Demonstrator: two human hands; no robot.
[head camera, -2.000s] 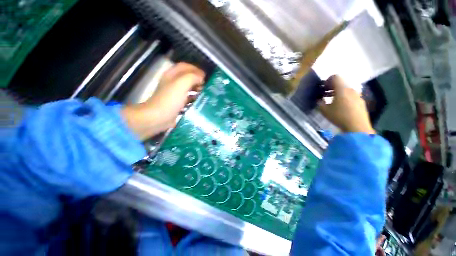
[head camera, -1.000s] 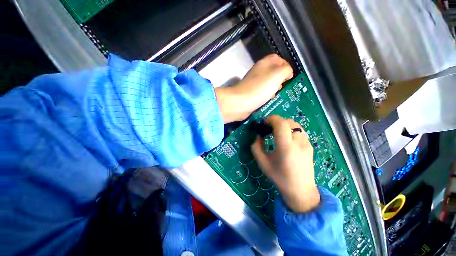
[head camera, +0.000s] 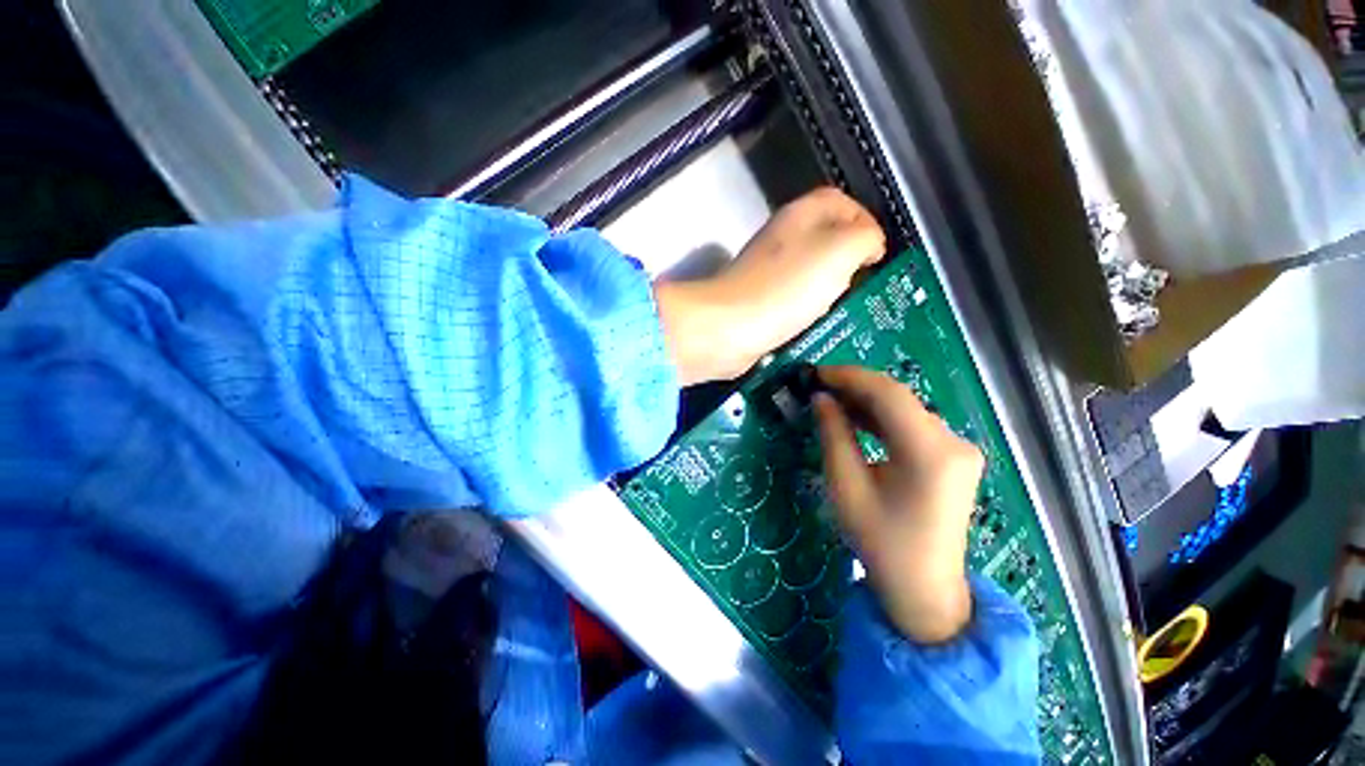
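A large green printed circuit board (head camera: 749, 524) with white printed circles lies on the conveyor rails, tilted across the view. My right hand (head camera: 906, 479) is over its upper left part, thumb and index finger pinching a small black component (head camera: 794, 392) at the board's surface. Whether its leads are in the holes cannot be told. My left hand (head camera: 779, 285) is curled at the board's upper left edge, palm down; its fingertips and anything in them are hidden.
The silver rail (head camera: 1003, 299) runs along the board's far side. Beyond it are an open cardboard box (head camera: 1048, 195) with pale parts, dark blocks (head camera: 1141, 446), blue components (head camera: 1210, 516) in a black tray and a yellow ring (head camera: 1172, 644). Another green board (head camera: 285, 27) is top left.
My right hand has come from the parts shelf to the board, then shifted slightly right and lifted its wrist, with the black component between its fingers. My left hand stays by the board edge.
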